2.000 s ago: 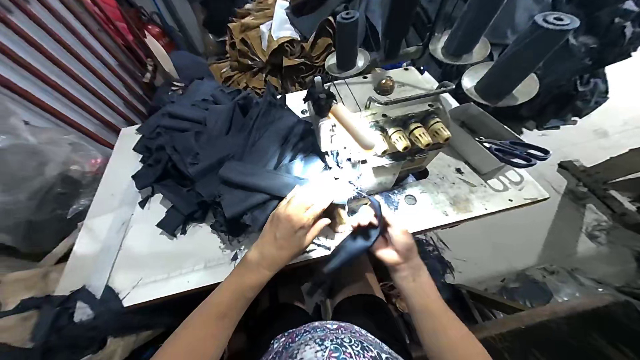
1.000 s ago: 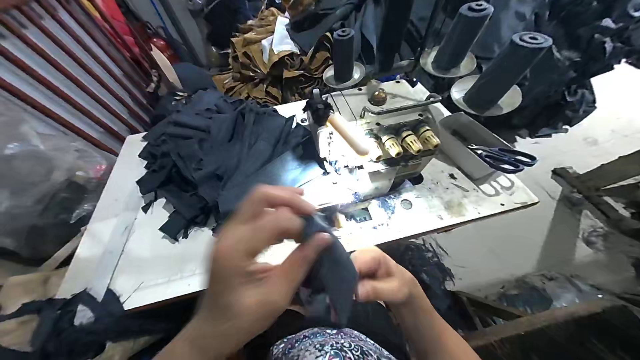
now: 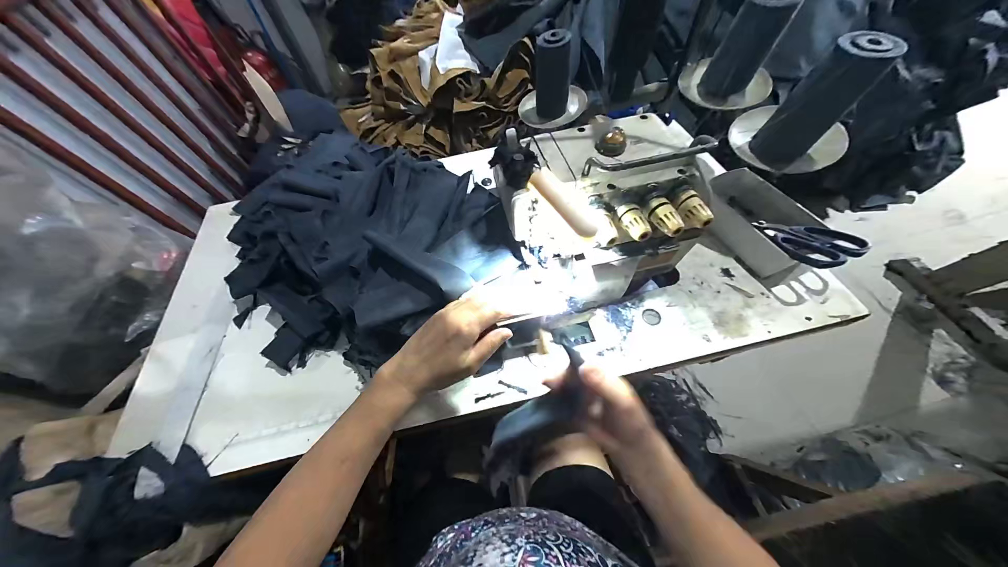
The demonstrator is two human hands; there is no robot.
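Note:
An overlock-type sewing machine with several cream tension knobs stands on a white table, its needle area lit brightly. My left hand lies at the left of the needle area, fingers bent; glare hides whether it grips any cloth. My right hand, blurred, holds a dark fabric piece in front of the table edge, just below the machine. Left of the machine spreads a heap of dark cut fabric pieces, close to my left hand.
Dark-handled scissors lie by a grey tray on the right. Dark thread cones stand behind the machine. Brown fabric pieces are piled at the back. The white table's front edge runs before me; a plastic bag sits at left.
My left hand has moved from the dark fabric before the table to the left of the needle area. My right hand still holds dark fabric. The view has shifted slightly.

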